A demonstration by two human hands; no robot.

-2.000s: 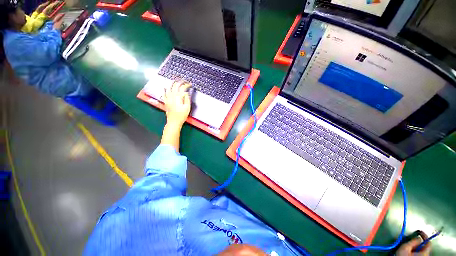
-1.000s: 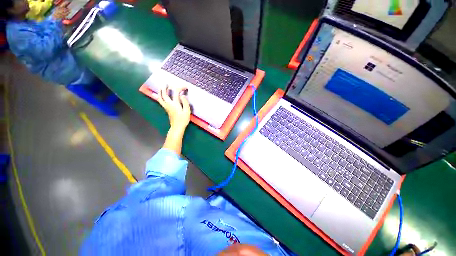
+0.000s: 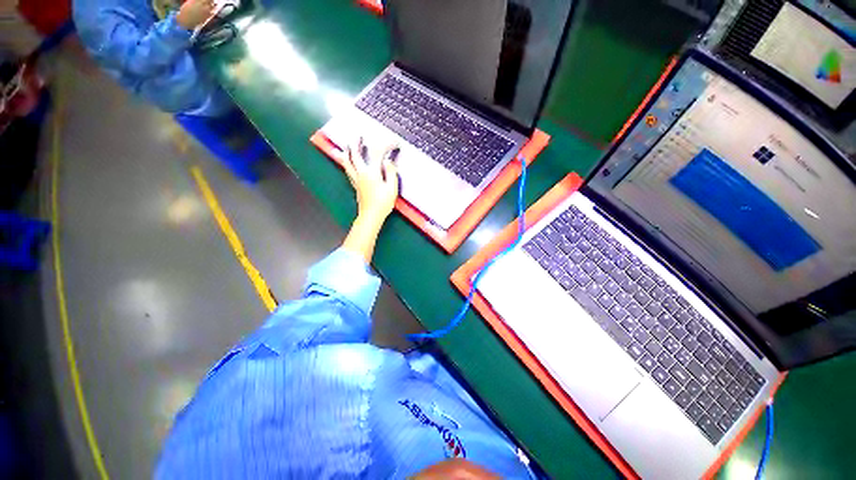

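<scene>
My left hand (image 3: 375, 183) rests with spread fingers on the palm rest and touchpad area of the left laptop (image 3: 436, 183); it holds nothing. That laptop is open with a dark screen and lies on a red tray (image 3: 460, 234). The right laptop (image 3: 563, 323) is open on another red tray (image 3: 573, 184), with a solid blue box (image 3: 741, 206) on its pale screen. A blue cable (image 3: 466, 302) runs from the left laptop's side across the right laptop's corner to the bench edge. My right hand is out of the picture.
A second blue cable (image 3: 768, 441) hangs from the right laptop's side. A back-row laptop (image 3: 807, 56) shows a colour chart at the top right. A person in a blue smock (image 3: 141, 52) sits at the bench (image 3: 324, 192) at upper left, by a blue stool (image 3: 225, 145).
The view has turned, so the laptops appear farther right. My right hand and the cable end beside it have left the picture. My left hand remains on the left laptop, fingers more spread.
</scene>
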